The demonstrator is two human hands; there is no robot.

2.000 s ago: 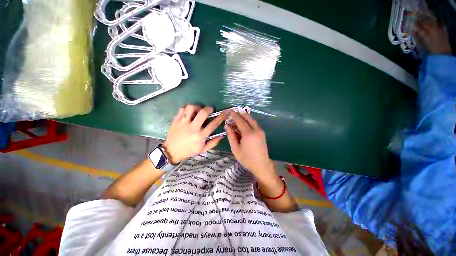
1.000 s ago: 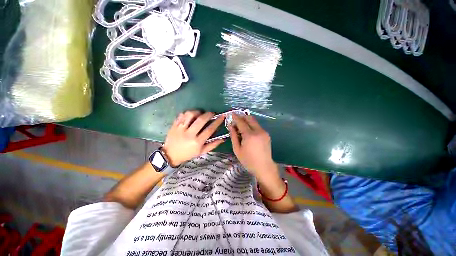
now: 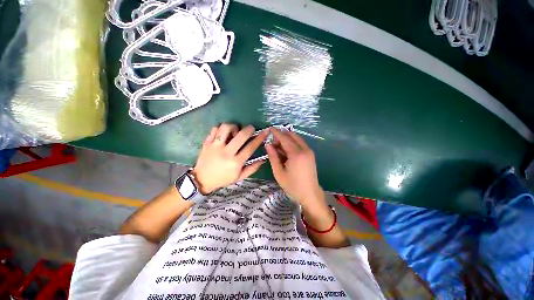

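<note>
A white plastic loop frame [image 3: 256, 159] lies at the table's near edge, mostly hidden under both my hands. My left hand [image 3: 225, 157] rests over its left part, holding it down with spread fingers. My right hand [image 3: 293, 163] has its thumb and fingertips pinched at the frame's right end, touching it; what lies between them is too small to tell. A thin strip sticks out to the right of my right fingertips. A loose pile of thin clear strips [image 3: 294, 76] lies just beyond my hands.
A stack of white loop frames [image 3: 193, 85] lies left of the strip pile. A film-wrapped yellowish bundle [image 3: 58, 76] is at the far left. More loop frames [image 3: 464, 26] are at the far right. A person in blue [image 3: 445, 246] is at the lower right. Red metal frames stand below the table.
My hands have shifted only slightly and still hold the frame. The neighbour's hand has left the far-right frames, and the blue sleeve has moved back from the table.
</note>
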